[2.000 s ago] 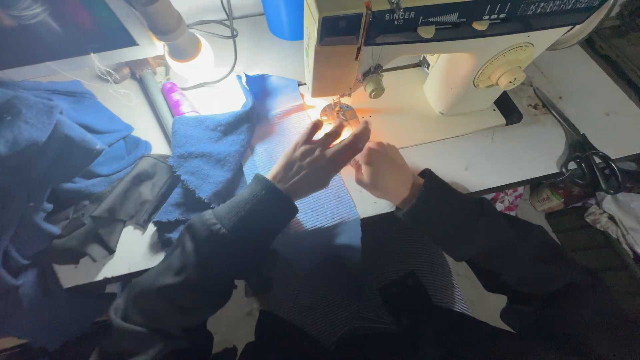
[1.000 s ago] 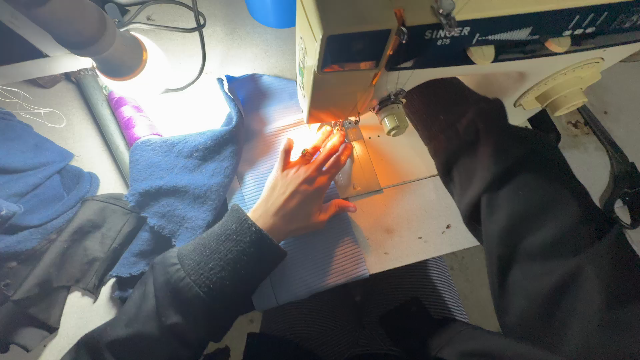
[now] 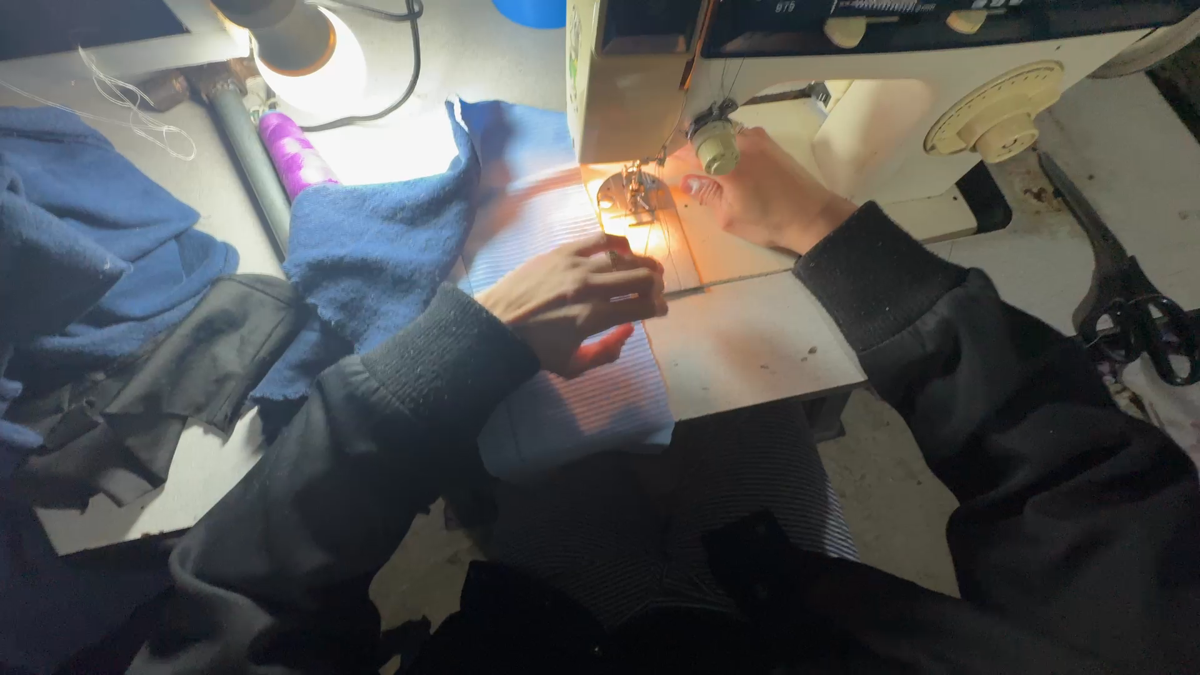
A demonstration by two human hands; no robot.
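Observation:
A Singer sewing machine [image 3: 628, 84] stands at the upper right, its lamp lighting the presser foot [image 3: 641, 202] and needle plate. Blue ribbed fabric [image 3: 600, 403] lies left of the foot and hangs over the table's front edge. My left hand [image 3: 586, 295] rests over this fabric just in front of the foot, fingers bent; whether it pinches anything is hidden. Right of the needle, my right hand [image 3: 764, 192] is curled behind the tension dial [image 3: 716, 145], its fingertips partly hidden. Fine threads run down near the needle. Blue fleece fabric [image 3: 375, 248] is bunched left of the ribbed piece.
A lit lamp [image 3: 309, 52], a purple thread cone [image 3: 292, 155] and a grey pipe [image 3: 246, 159] are at the upper left. Blue cloth [image 3: 94, 234] and black cloth [image 3: 202, 347] lie at the left. Black-handled scissors [image 3: 1116, 272] lie at the right edge.
Two seconds ago both hands were together in front of the foot. My right hand, hidden behind the machine's parts a second ago, now shows beside the needle. My left hand has come slightly toward me.

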